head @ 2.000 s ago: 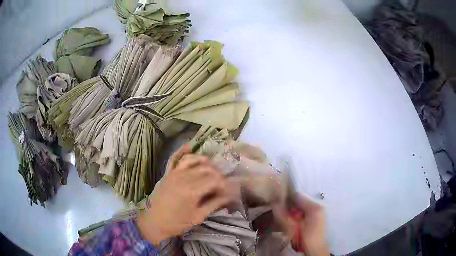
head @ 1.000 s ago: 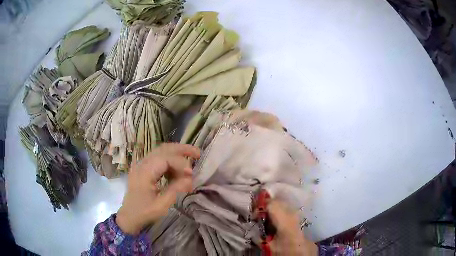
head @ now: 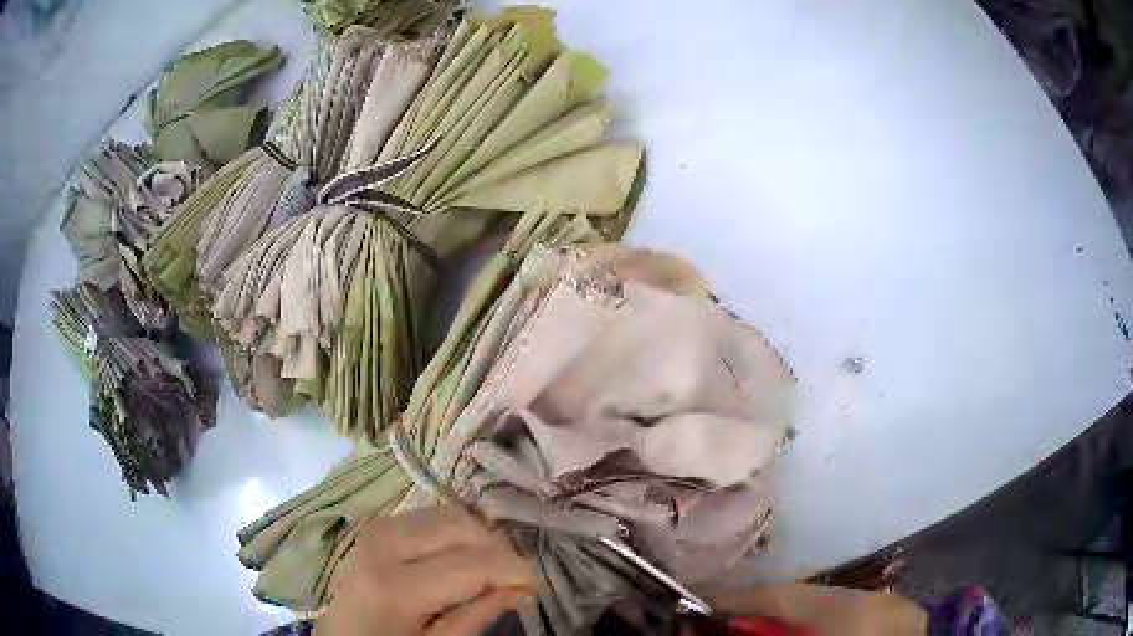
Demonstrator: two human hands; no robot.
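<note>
A bundle of pinkish-beige and green cloth pieces (head: 659,385) lies fanned at the front of the table, with a pale strip (head: 420,466) across its gathered middle. My left hand (head: 429,574) is on the bundle's near side, gripping the gathered cloth; its fingertips are partly hidden and the bottom edge cuts it off. My right hand (head: 851,611) is low at the right, partly cut off, holding scissors (head: 656,575) with red handles. Their silver blades point up and left at the grey folds. Whether they cut anything is unclear.
A large tied bundle (head: 342,236) of olive and beige layers lies just beyond the working bundle. Smaller bundles (head: 139,404) lie at the left, and another (head: 385,15) at the far edge. Dark specks and a small tuft (head: 854,364) lie on the white table (head: 944,249).
My left hand has come down and nearer me onto the bundle. My right hand has moved right and lower with the scissors, whose blades now show. The pale strip is now uncovered.
</note>
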